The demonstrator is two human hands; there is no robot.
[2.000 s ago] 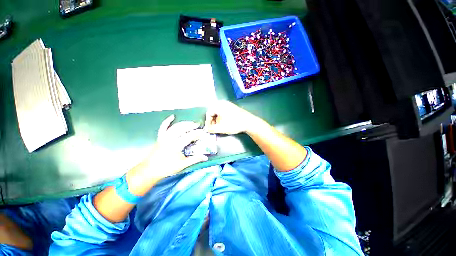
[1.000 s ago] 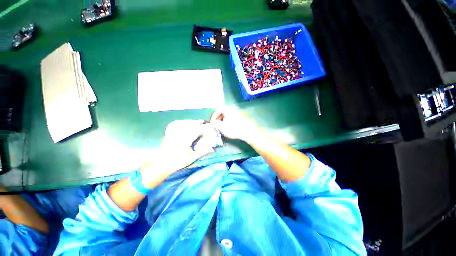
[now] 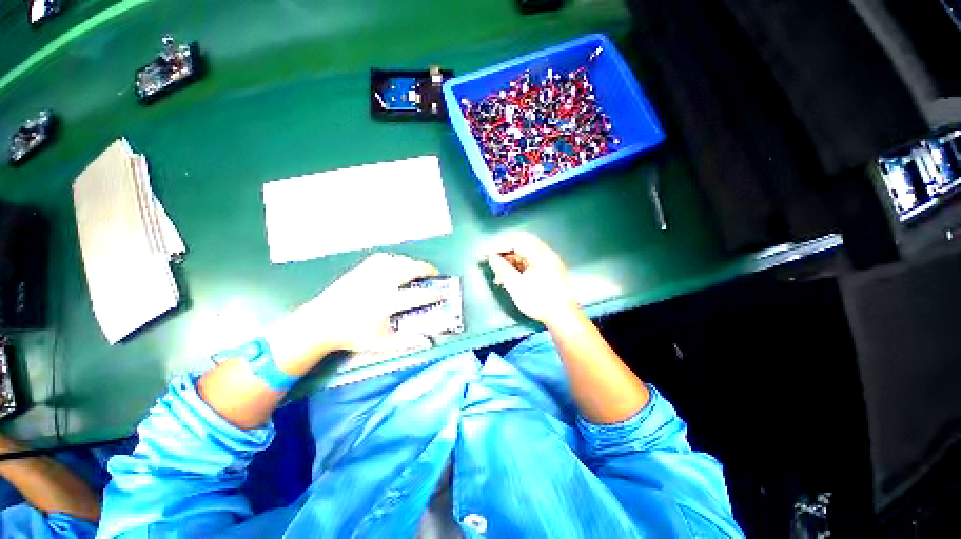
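My left hand (image 3: pixel 369 305), with a light blue strap on the wrist, holds a silvery circuit board (image 3: pixel 445 305) near the bench's front edge. The fingers cover much of the board. My right hand (image 3: pixel 529 276) is just to the right of the board, apart from it. Its fingers are curled around a small reddish-brown bit (image 3: pixel 513 260), probably a wired connector; glare blurs the fingertips. A blue parts bin (image 3: pixel 645 126) full of red, black and white wired pieces stands beyond my right hand.
A white sheet (image 3: pixel 356 210) lies ahead. A black housing (image 3: pixel 408 95) touches the bin. A card stack (image 3: pixel 121 242) lies left, with other units (image 3: pixel 167 72) behind. A thin tool (image 3: pixel 658 200) lies right of the bin, beside black foam trays (image 3: pixel 780 105). Another person's arm (image 3: pixel 47 482) shows lower left.
My right hand has moved right, away from the board and my left hand, where the two were together. More of the board shows. The camera view has shifted slightly.
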